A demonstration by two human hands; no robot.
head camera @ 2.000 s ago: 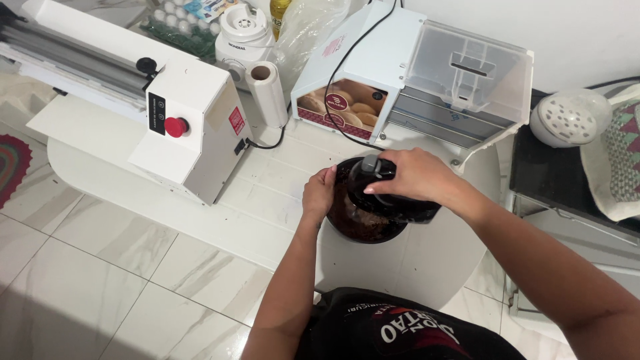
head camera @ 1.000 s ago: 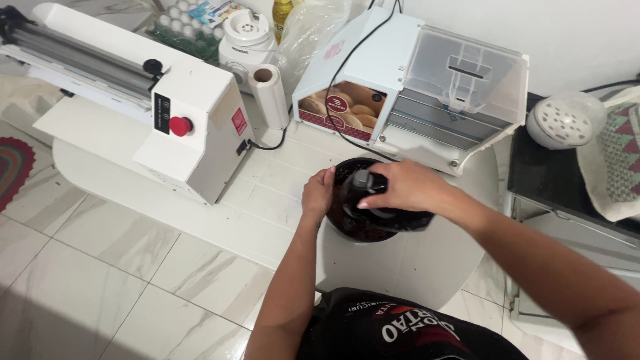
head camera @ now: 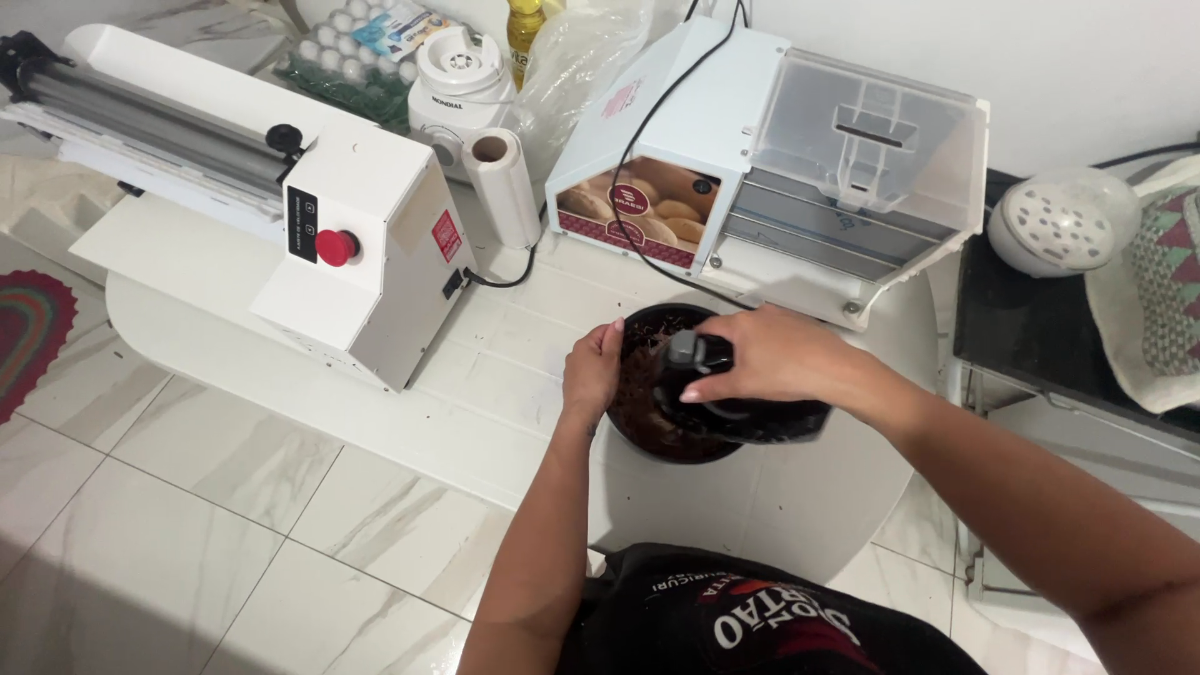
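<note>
A dark round bowl [head camera: 670, 450] stands on the white table and holds a brown, chocolate-like mixture [head camera: 642, 394] with flecks around its inner wall. My left hand [head camera: 592, 368] grips the bowl's left rim, thumb on top. My right hand [head camera: 764, 361] is closed around the handle of a black electric hand mixer [head camera: 769, 420], held over the bowl's right side. The mixer body hides part of the bowl, and its beaters are not visible. A black cord [head camera: 647, 253] runs down across the boxy machine behind and passes behind my right hand.
A white dough sheeter [head camera: 375, 253] with a red knob stands at left. Behind are a paper towel roll [head camera: 506, 187], a white blender base [head camera: 459, 89], eggs [head camera: 342, 47], an oil bottle [head camera: 525, 33] and a light-blue machine [head camera: 656, 122]. A perforated white container [head camera: 1041, 225] sits on the dark surface at right.
The mixer has shifted slightly within the bowl, and my right hand has moved with it. My left hand stays on the bowl's rim.
</note>
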